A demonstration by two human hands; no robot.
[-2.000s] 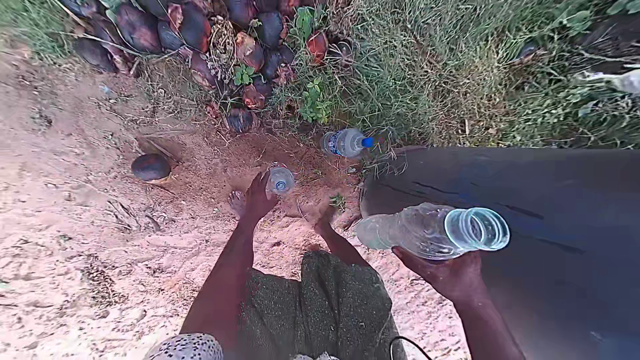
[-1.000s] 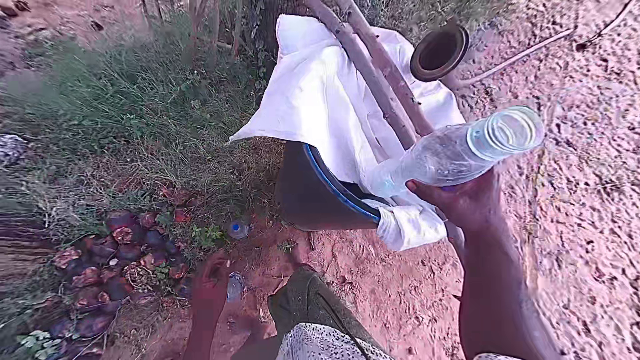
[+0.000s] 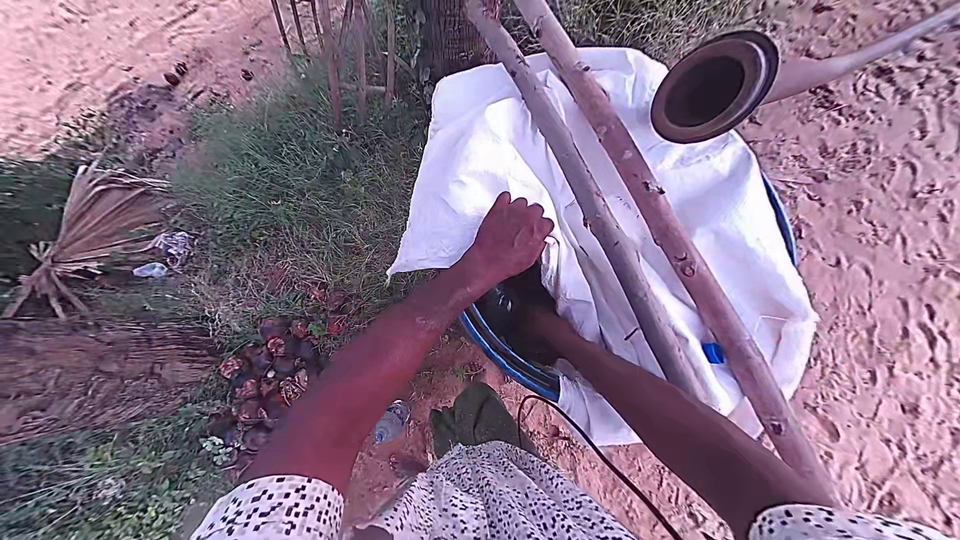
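A white woven sack [image 3: 480,150] covers most of the mouth of a dark drum with a blue-striped rim [image 3: 506,367]. My left hand [image 3: 514,234] is closed on the sack's edge, above the uncovered part of the opening. My right hand [image 3: 541,326] reaches down into the drum; its fingers and whatever they touch are hidden in the dark. Two wooden poles [image 3: 686,262] lie slantwise over the sack. A small blue cap [image 3: 713,352] rests on the sack between the poles.
A round dark metal vessel [image 3: 705,86] is at the upper right, by a pale pole. Dark fruit husks [image 3: 274,375] are heaped at the lower left, near a clear plastic bottle [image 3: 391,421]. A tree trunk [image 3: 457,34] stands behind the drum. A dark cord hangs by my clothing.
My right hand, which held a large clear bottle a second ago, is now inside the drum. My left hand has moved from the lower left to the sack's edge. The view has shifted strongly.
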